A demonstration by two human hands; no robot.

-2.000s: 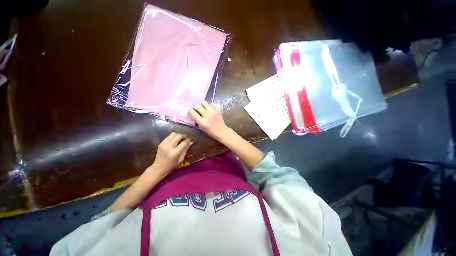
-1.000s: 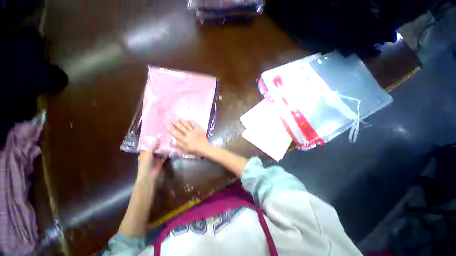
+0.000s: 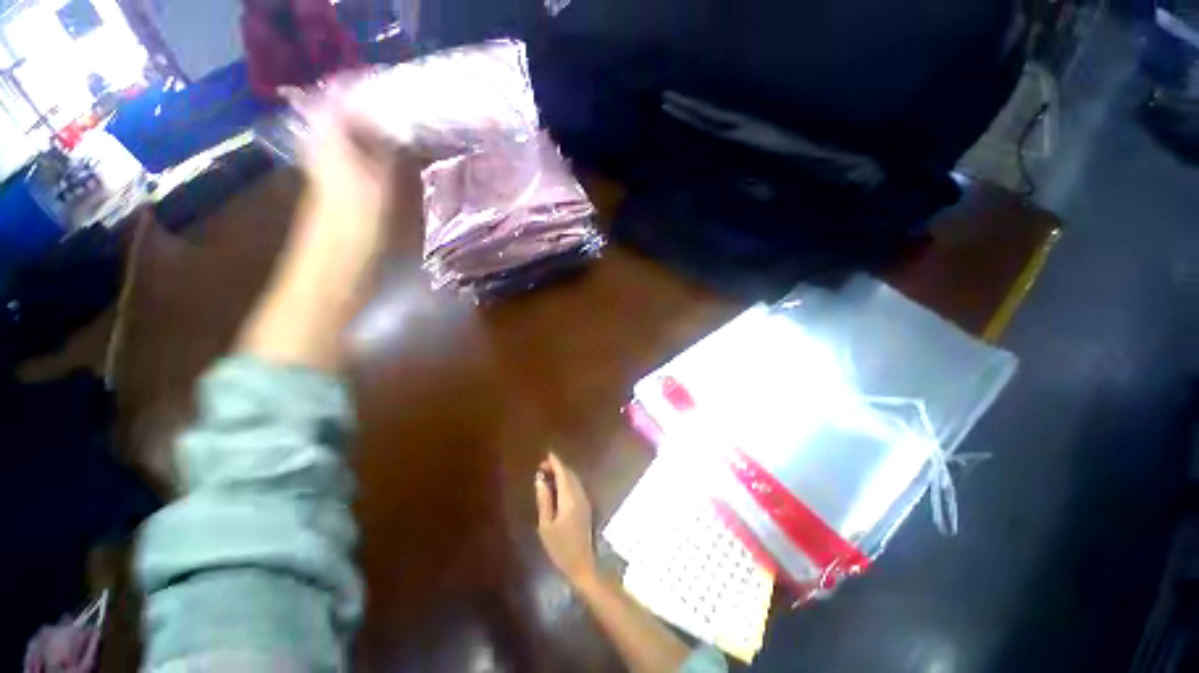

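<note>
My left hand is stretched out to the far side and grips the near left end of a packed pair of pink trousers, blurred by motion; the fingers are partly hidden. The packed trousers are beside and over the far part of the pile of packed trousers, a shiny layered stack. Whether they touch it I cannot tell. My right hand is low over the table, left of the sticker sheets, with fingers loosely curled and nothing seen in it.
The stack of empty polybags with a red band and white tie lies at the right table edge. Dark garments are heaped at the far side. A bit of loose pink cloth shows at the lower left. The table is brown and shiny.
My left hand has moved from the near table to the far side with the packed trousers. My right hand has let go of them. The view has tilted up, showing the pile.
</note>
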